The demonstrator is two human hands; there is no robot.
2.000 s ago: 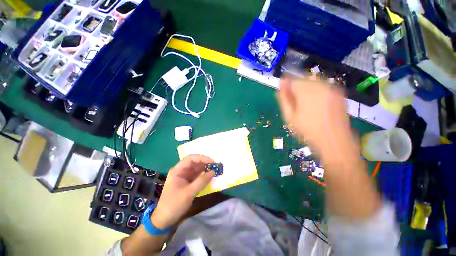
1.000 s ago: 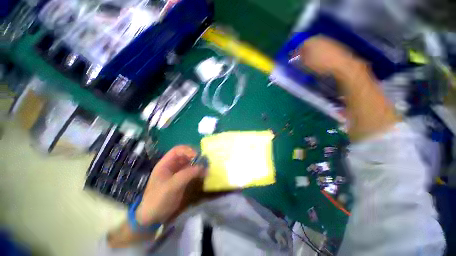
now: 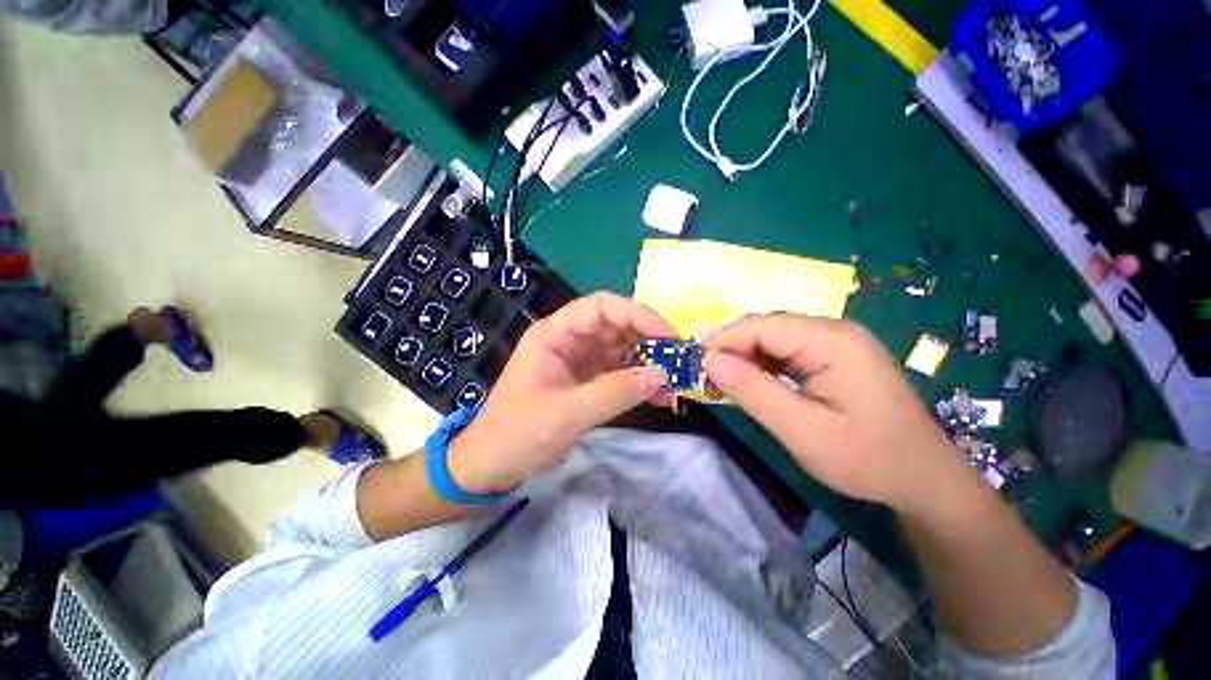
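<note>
A small blue circuit board (image 3: 672,361) with yellow and silver parts is held up over the near edge of a yellow sheet (image 3: 744,282). My left hand (image 3: 584,379) pinches its left side between thumb and forefinger. My right hand (image 3: 810,392) has its thumb and forefinger at the board's right edge. A small silvery piece shows at those right fingertips; I cannot tell if it is separate from the board. Loose boards (image 3: 983,412) and a yellow-edged square battery (image 3: 927,353) lie on the green mat to the right.
A black compartment tray (image 3: 445,299) with watch units is at the left bench edge. A power strip (image 3: 584,120), white charger (image 3: 717,29) and small white block (image 3: 669,209) lie behind. A blue parts bin (image 3: 1033,60) is back right. A person's legs (image 3: 186,445) show at far left.
My right hand has come back from the blue bin and now meets my left hand at the board. The head view has turned, showing more floor at left.
</note>
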